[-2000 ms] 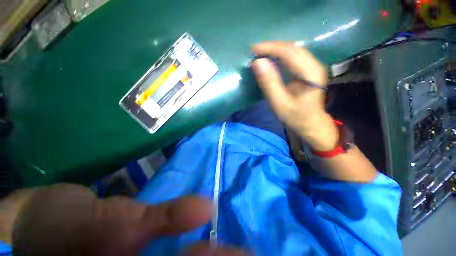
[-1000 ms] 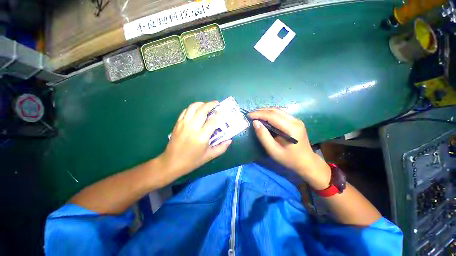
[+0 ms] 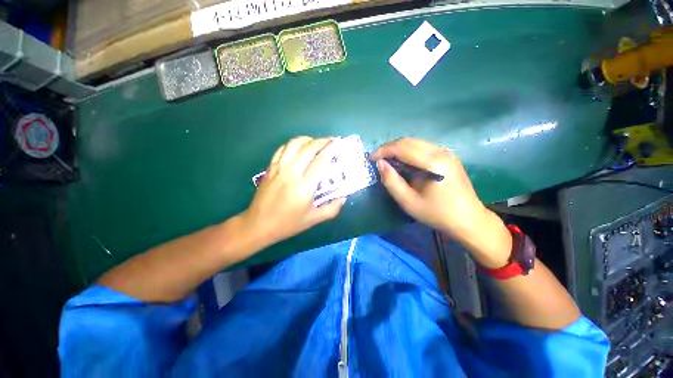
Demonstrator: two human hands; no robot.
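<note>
The open handset lies on the green mat, its silvery-white inside facing up. My left hand lies over its left part and grips its long edges, hiding much of it. My right hand holds thin dark tweezers like a pen. The tip of the tweezers is at the handset's right end; whether it touches cannot be told. Tiny specks lie on the mat just beyond that end.
Three screw trays, one greyish and two yellow-green rimmed, stand along the wooden board. A white card lies at the back. The yellow-orange screwdriver is far right, a parts tray lower right, a fan left.
Two seconds ago the handset lay uncovered, with my left hand low in front. Now my left hand holds it, and it is turned closer to level. My right hand has moved to its right end.
</note>
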